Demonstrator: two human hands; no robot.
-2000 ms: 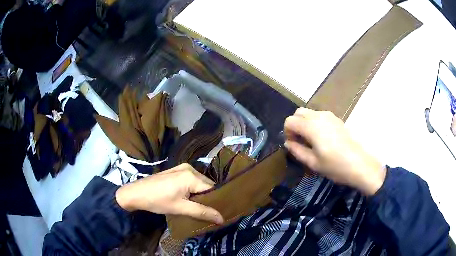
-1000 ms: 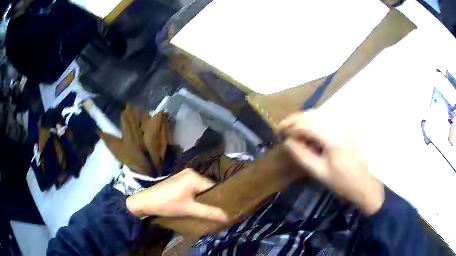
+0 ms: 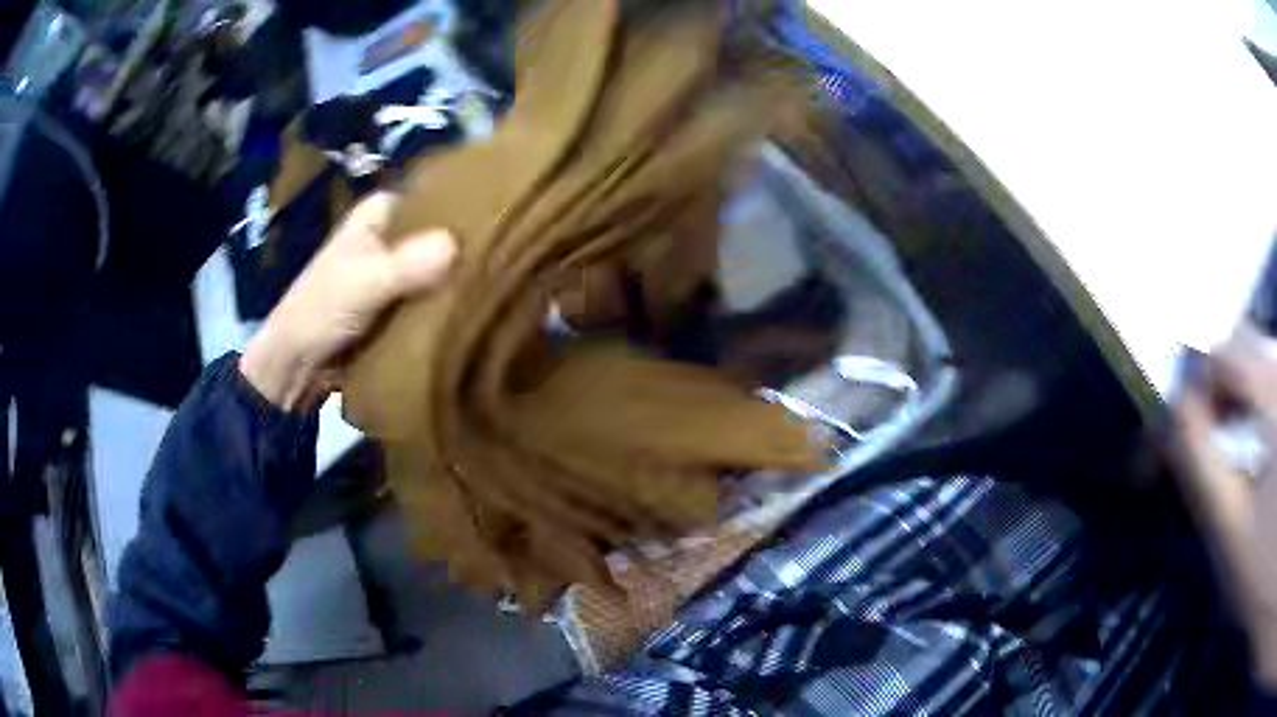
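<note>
My left hand [image 3: 336, 294] is shut on a large bunch of brown collar pieces [image 3: 546, 392], raised above and left of the grey bin. The pieces fan out and hang in curved layers, blurred. My fingers behind the bunch are hidden. My right hand [image 3: 1225, 455] is at the right edge of the picture by the table edge, blurred and partly cut off. Whether it holds anything cannot be told.
The pale grey bin [image 3: 924, 315] stands between the bunch and the white table [image 3: 1036, 112], with dark cloth and white ties inside. A plaid cloth [image 3: 868, 574] covers my lap. Another tied bundle [image 3: 301, 189] lies behind at upper left.
The view has swung left. My left hand has gone from the single strip over my lap to a raised bunch of brown pieces. My right hand has let go of the strip and is farther right.
</note>
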